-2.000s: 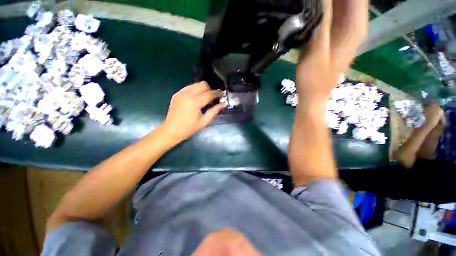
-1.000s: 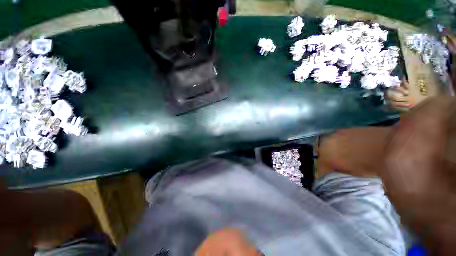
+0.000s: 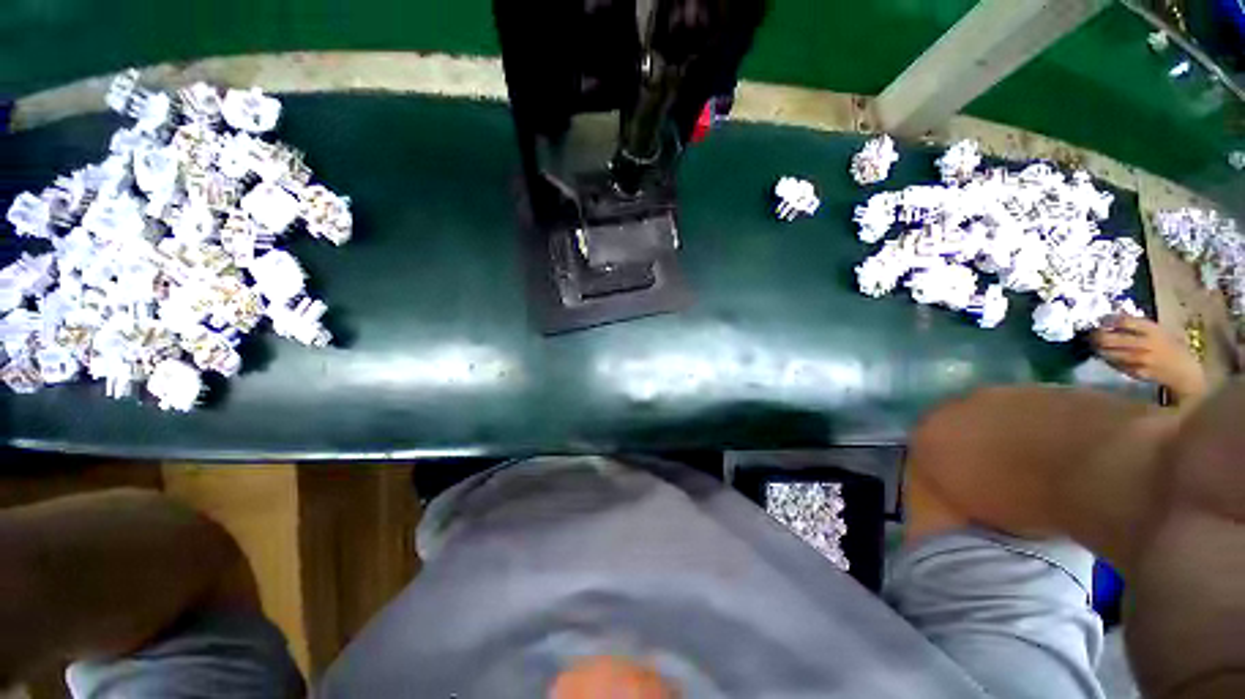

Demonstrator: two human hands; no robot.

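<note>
Neither of my hands shows. My bare arms are bent at the lower left and lower right edges, large and blurred, with the hands out of the picture. The black hand press (image 3: 601,82) stands at the bench centre, and no hand touches it. Its metal fixture (image 3: 610,262) sits on a flat dark base plate (image 3: 621,307); no white module can be made out in it. A bit of the red lever grip (image 3: 705,120) shows behind the press. A large pile of white modules (image 3: 171,253) lies at left, and another pile (image 3: 1004,239) lies at right.
A single white module (image 3: 796,198) lies left of the right pile. Another person's hand (image 3: 1144,348) is at that pile's lower right. A pale rail (image 3: 410,74) runs behind the bench. A dark box of small pieces (image 3: 808,516) is below the bench edge.
My left hand has left the fixture and my right hand has left the lever side; both went out of view. The view has shifted, and the other person's hand is now by the right pile.
</note>
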